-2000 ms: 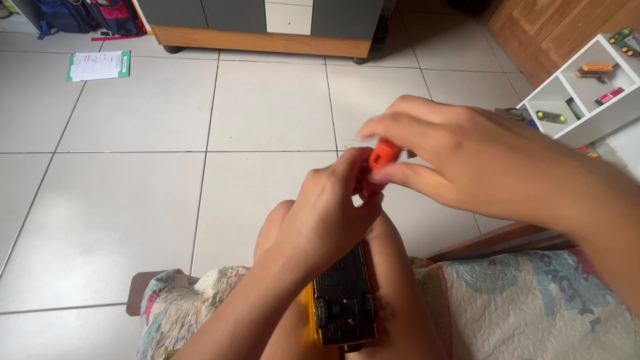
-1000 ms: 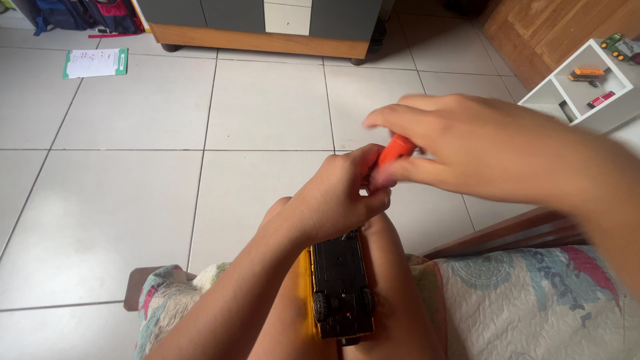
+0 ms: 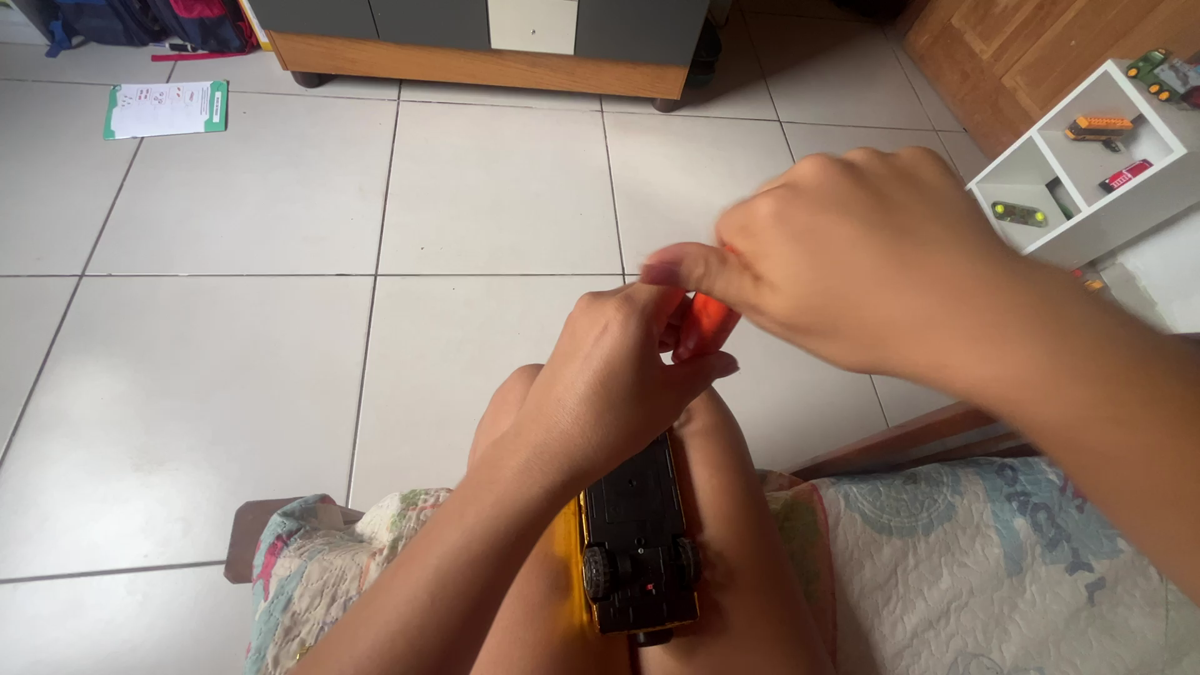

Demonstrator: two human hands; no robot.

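Observation:
Both my hands meet in front of my knees around a small orange-red object [image 3: 708, 323], blurred and mostly covered, so its kind cannot be told. My left hand [image 3: 609, 375] grips its lower end between thumb and fingers. Curled over its upper end is my right hand [image 3: 844, 262], the thumb reaching toward the left fingers. Below them a yellow toy vehicle [image 3: 642, 544] lies upside down on my thighs, its black underside and two black wheels facing up; its far end is hidden under my left hand.
A patterned quilt [image 3: 937, 562] covers the seat beside me. Toy vehicles stand in and on a white shelf unit [image 3: 1111, 202] at right. A grey cabinet with a wooden base [image 3: 469, 70] stands ahead. A printed sheet [image 3: 167, 110] lies on the tiled floor, near backpacks [image 3: 202, 23].
My right hand has turned over the orange-red object, its knuckles now raised and more of the object covered. My left hand keeps its hold. The toy vehicle stays on my thighs.

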